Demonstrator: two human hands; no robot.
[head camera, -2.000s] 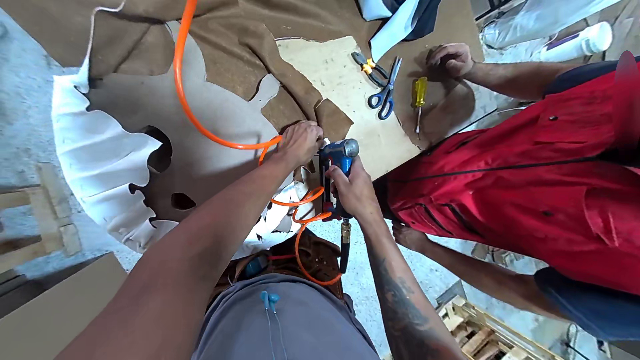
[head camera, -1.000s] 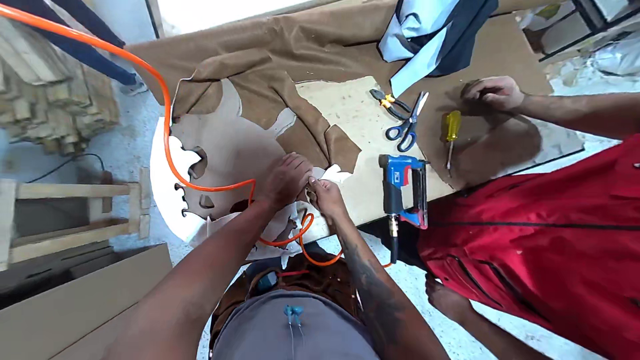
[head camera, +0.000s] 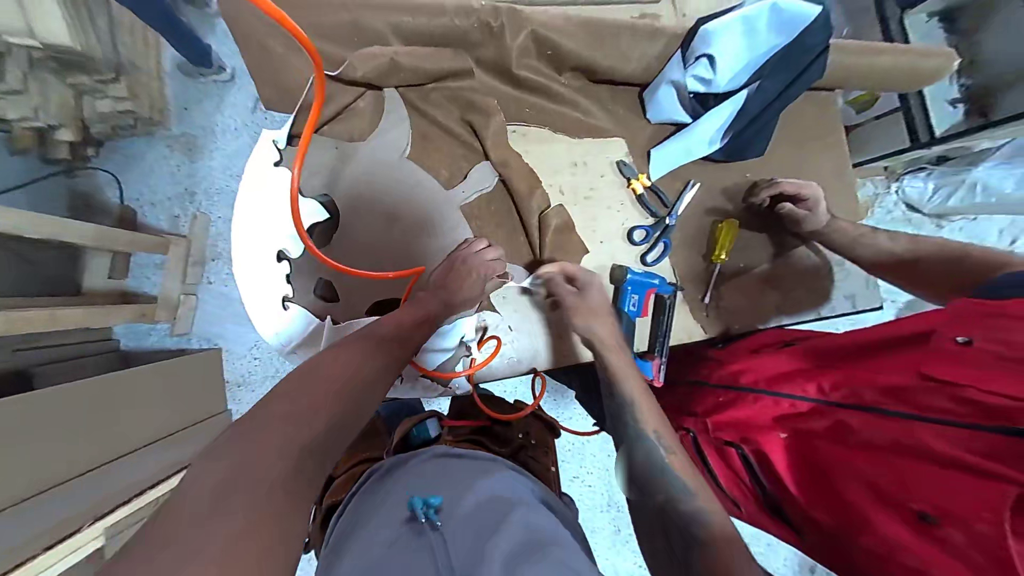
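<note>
A panel with a grey-brown face and cut-out holes (head camera: 384, 200) lies on the table, white material (head camera: 260, 240) gathered round its left and near edges. My left hand (head camera: 466, 276) rests on the panel's right side, fingers bent; what lies beneath them is hidden. My right hand (head camera: 572, 296) pinches the end of the white material beside it, slightly blurred. A blue pneumatic stapler (head camera: 645, 320) lies on the table just right of my right hand. The orange air hose (head camera: 298, 184) arches over the panel and coils near the table's front edge.
Pliers (head camera: 642, 188), blue-handled scissors (head camera: 664, 228) and a yellow screwdriver (head camera: 722, 240) lie right of the panel. A co-worker's hand (head camera: 788, 204) rests beyond them. Brown fabric (head camera: 560, 48) covers the table's back. A wooden frame (head camera: 172, 272) stands at left.
Two seconds ago my right hand held the stapler; one second ago it lay on the table. Since then my right hand has moved right, away from my left hand. The view has shifted.
</note>
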